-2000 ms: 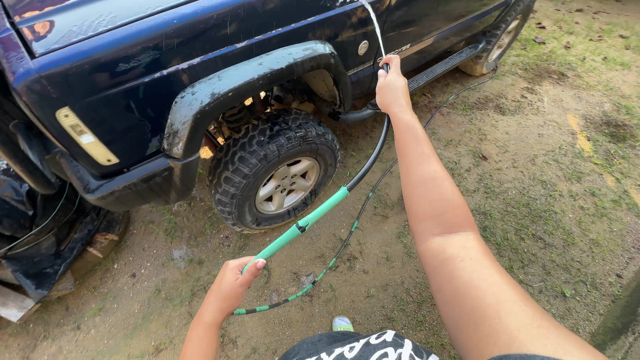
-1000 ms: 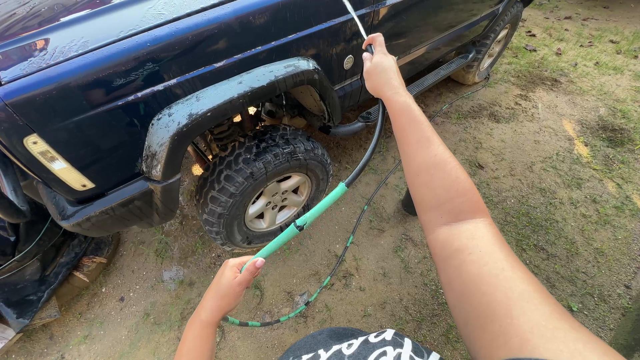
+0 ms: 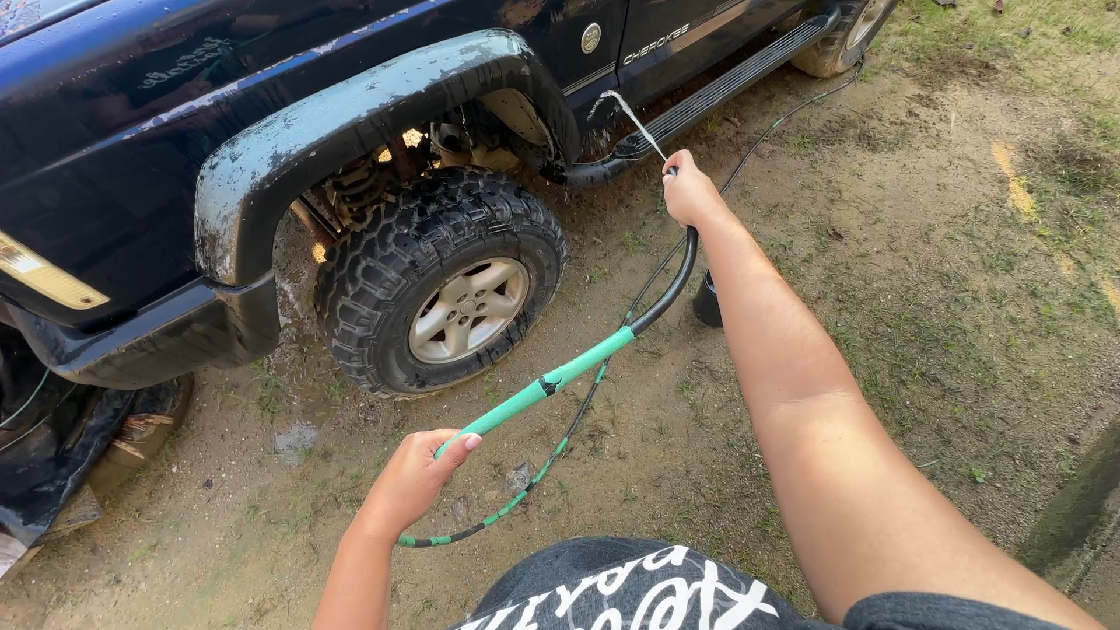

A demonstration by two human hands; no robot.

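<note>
A black and green garden hose (image 3: 577, 363) runs between my two hands in the head view. My right hand (image 3: 691, 191) grips its black end, and a thin stream of water (image 3: 637, 125) arcs from there toward the lower side of a dark blue Jeep Cherokee (image 3: 604, 39). Lower down, my left hand (image 3: 418, 479) is closed around the green section. The hose loops from it back over the ground toward the rear wheel. Left of the hose is the front tire (image 3: 367, 289) with its silver alloy wheel (image 3: 468, 308), under a worn, wet-looking fender flare (image 3: 350, 105).
A black container (image 3: 707, 302) stands on the sandy ground, partly hidden by my right forearm. A black running board (image 3: 735, 79) lines the car's side. At the left are a black plastic sheet (image 3: 52, 455) and wood pieces (image 3: 136, 437); a concrete edge (image 3: 1072, 525) is at lower right.
My right hand has moved lower relative to the car, and the water stream now falls on the lower body near the running board. Both hands still hold the hose.
</note>
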